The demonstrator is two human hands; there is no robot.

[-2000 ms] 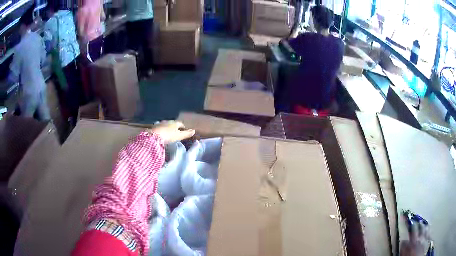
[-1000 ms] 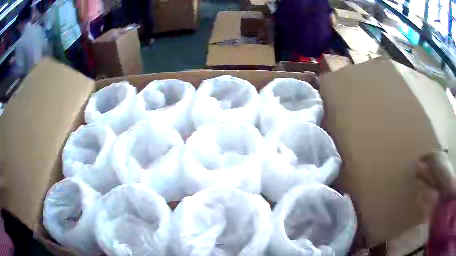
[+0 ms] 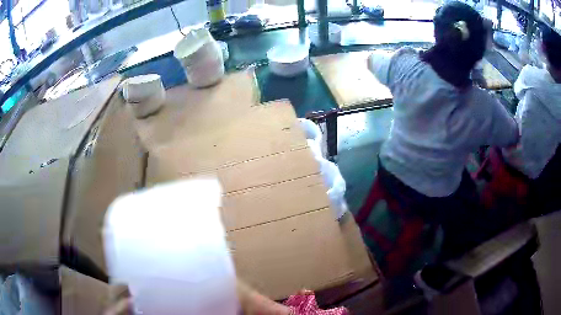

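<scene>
A white, round-sided pot (image 3: 169, 246) is held up at the lower left, blurred and overexposed; I cannot tell if it is wrapped. Only fingers of my left hand (image 3: 120, 300) show at its lower left side. My right hand (image 3: 261, 303) is at its lower right side, partly cut off by the bottom edge, with a red-and-white checked cuff. Behind the pot lies a large creased cardboard sheet (image 3: 270, 197). White wrapped pots (image 3: 330, 178) show along the sheet's right edge.
Bare pots stand at the back left: one single (image 3: 144, 95), a nested stack (image 3: 200, 58) and a wide one (image 3: 288, 59) on the green bench. Cardboard panels (image 3: 37, 178) are at left. Two people (image 3: 430, 117) are at right, by red stools. An open carton (image 3: 492, 252) is lower right.
The view has swung from the carton with rows of wrapped pots to the cardboard-covered surface and bench. A white pot is now in my hands; my right hand was at a carton flap before.
</scene>
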